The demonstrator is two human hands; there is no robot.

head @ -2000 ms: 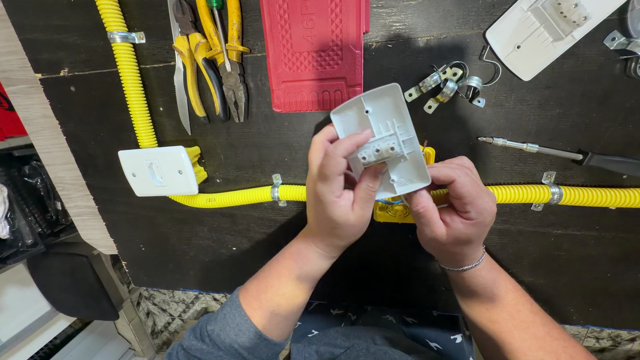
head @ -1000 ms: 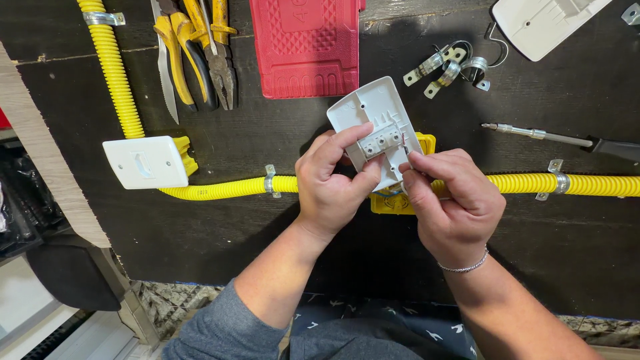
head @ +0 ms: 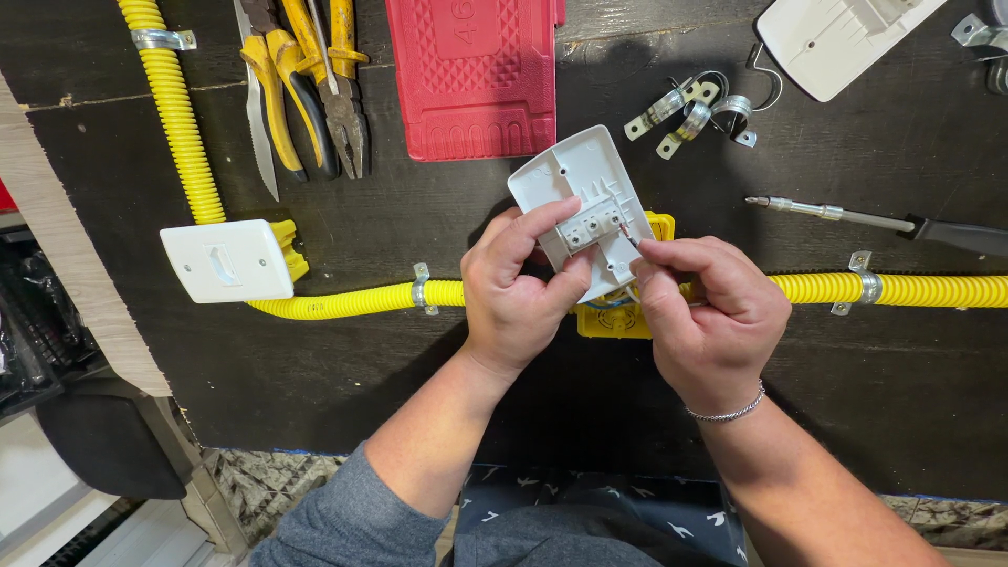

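My left hand (head: 524, 283) grips a white electrical faceplate (head: 587, 161), back side up, by the screw-terminal module (head: 593, 224) at its middle. My right hand (head: 705, 315) pinches a thin wire (head: 628, 235) between thumb and fingertips, its bare copper end at the module's right-hand terminal. Whether the end is inside the terminal I cannot tell. Beneath the plate lies a yellow electrical box (head: 614, 321), partly hidden, with several wires showing at its edge. Yellow corrugated conduit (head: 937, 290) runs to it from both sides.
At left, a white switch plate (head: 227, 261) covers another yellow box. Pliers (head: 346, 118) and a serrated blade (head: 260, 130) lie at upper left, beside a red plastic case (head: 480, 87). Metal conduit clamps (head: 693, 118), a second white plate (head: 835, 39) and a screwdriver (head: 843, 215) lie at right.
My right hand has shifted from the faceplate's lower right edge, and its fingertips now hold the wire end up at the terminal module. My left hand keeps its grip on the plate.
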